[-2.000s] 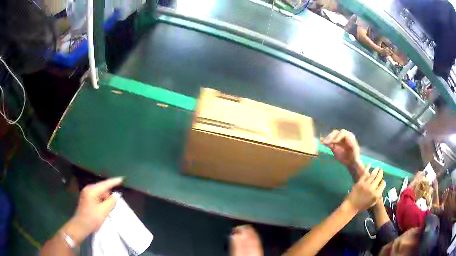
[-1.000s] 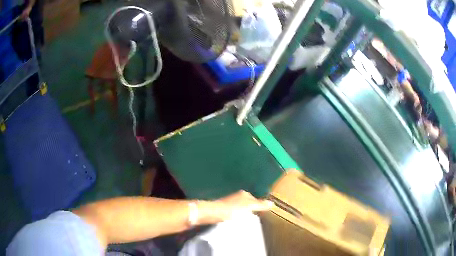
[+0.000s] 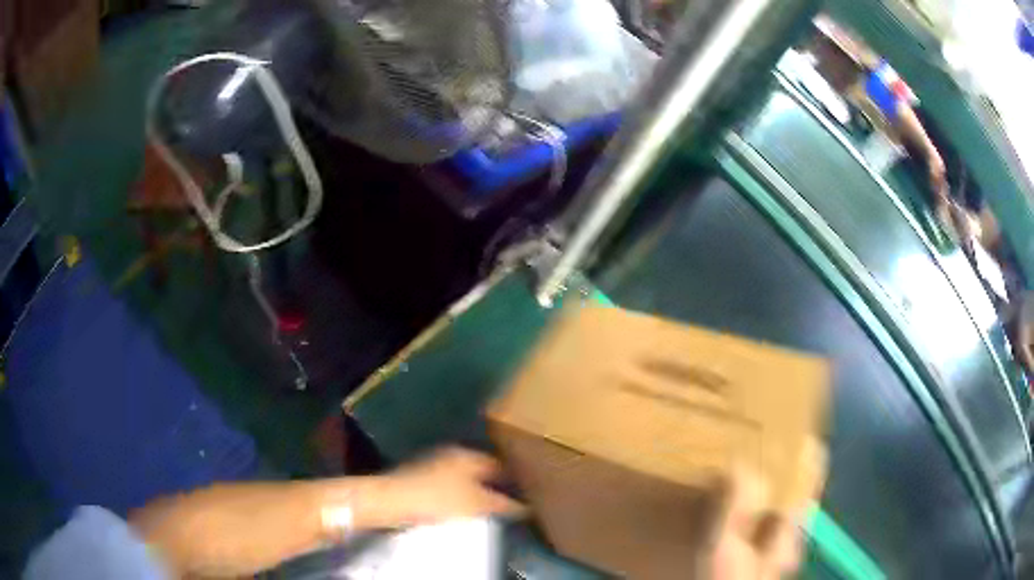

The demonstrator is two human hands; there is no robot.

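Observation:
A closed brown carton is on the green workbench top, with blurred dark print on its upper face. My left hand comes in from the lower left. Its fingertips are at the carton's near left side; whether they touch is blurred. White label sheets hang under this hand, cut off by the bottom edge. My right hand is blurred and holds the carton's near right part; its wrist is out of view.
A dark conveyor belt runs behind the bench, with a slanted metal post at the bench corner. A fan with looped white cord, a blue tray and a blue trolley deck are at left. People's arms show at upper right.
The view has swung left since the first frame. The carton has turned and shifted since a second ago. My right hand has come onto it; my left hand has moved lower beside it.

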